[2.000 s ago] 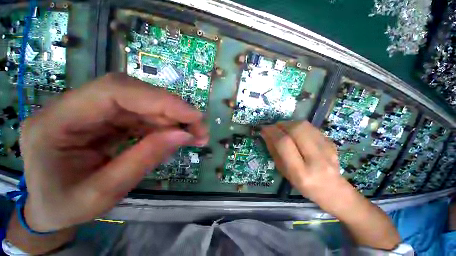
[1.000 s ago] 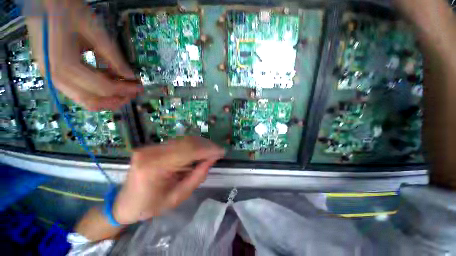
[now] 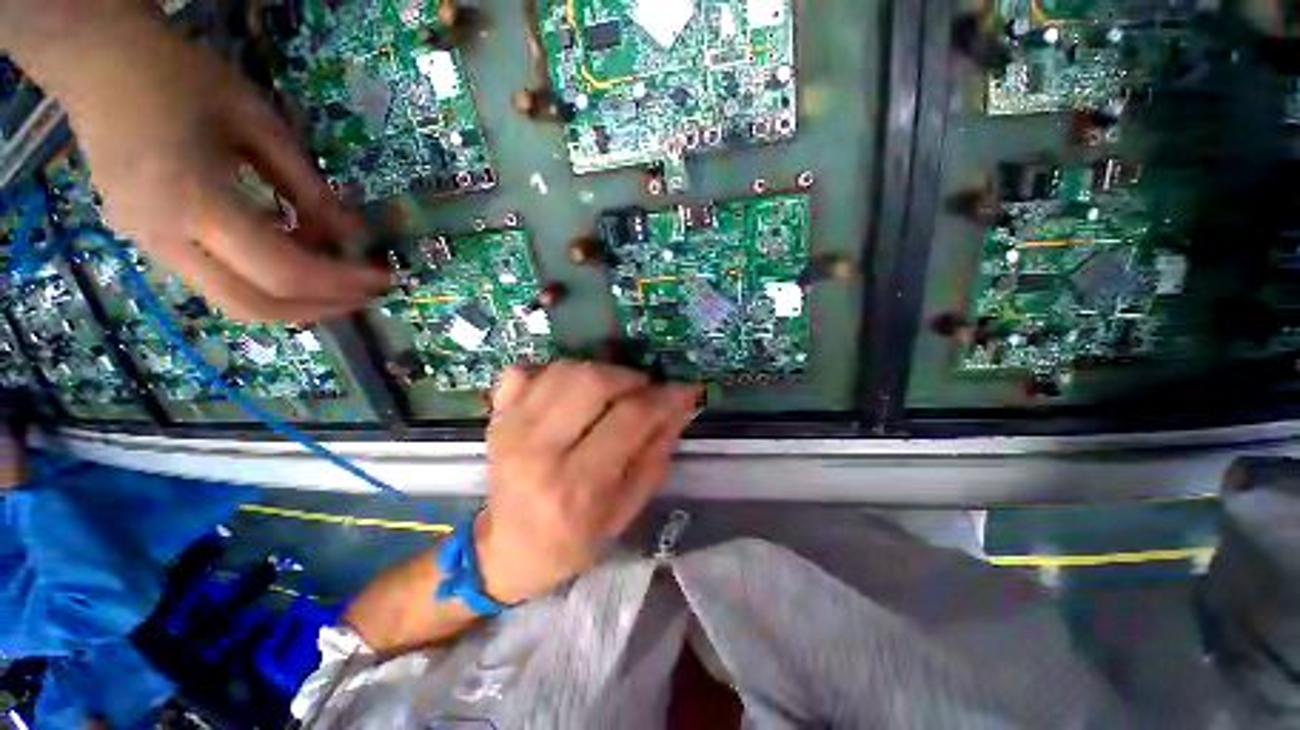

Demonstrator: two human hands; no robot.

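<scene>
My left hand (image 3: pixel 585 456), with a blue wrist strap (image 3: pixel 463 571), is over the front edge of the board carrier (image 3: pixel 841 350). Its fingers are bent, with the tips just below a green circuit board (image 3: pixel 713 292). Small dark spots show by the fingertips; I cannot tell if the hand holds anything. Another circuit board (image 3: pixel 463 307) lies to its left. A larger board (image 3: pixel 670 72) with a white square on it lies behind. My right hand is out of the picture.
Another person's hand (image 3: pixel 243 214) reaches in from the upper left over the carriers. More boards (image 3: pixel 1076 278) lie to the right past a dark frame bar (image 3: pixel 905 228). A blue cord (image 3: pixel 257 407) runs to my wrist. A pale rail (image 3: pixel 798 464) borders the front. Blue clothing (image 3: pixel 86 549) is at lower left.
My right arm, reaching up at the right a second ago, has left the picture. My left hand appears farther right and still low over the carrier. The boards show from a shifted view.
</scene>
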